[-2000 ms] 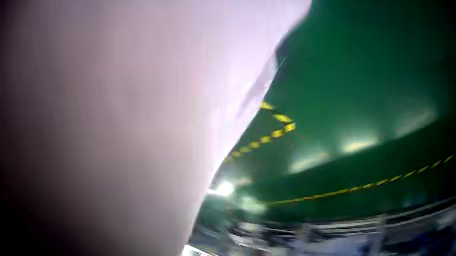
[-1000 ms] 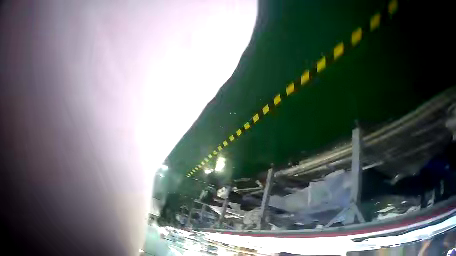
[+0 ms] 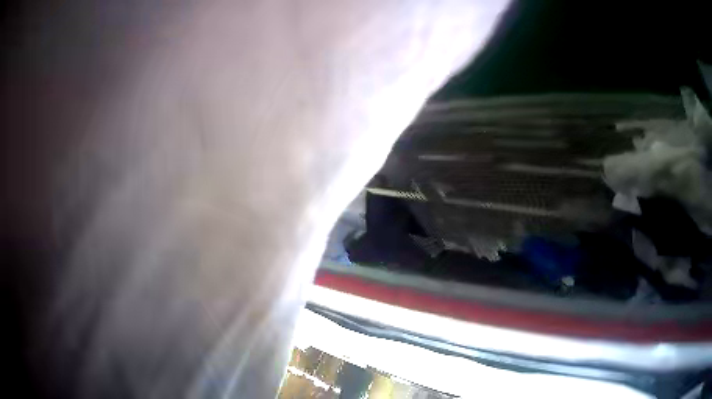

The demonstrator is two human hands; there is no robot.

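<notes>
A large pale blur, skin or cloth close to the lens, covers the left half of the view. Neither of my hands can be made out. A white worktable with a red edge crosses the lower right, tilted and blurred. Pale, crumpled soft pieces show at the right, above the table edge. What they rest on is unclear.
A dark, streaked surface with thin pale lines lies beyond the table edge. A dark blue thing sits near the edge. Brown and yellowish shapes show at the bottom. The upper right is very dark.
The red-edged table has come closer and fills more of the lower view. The green floor and its yellow-black tape have gone out of view. The pale blur reaches further right than a second ago.
</notes>
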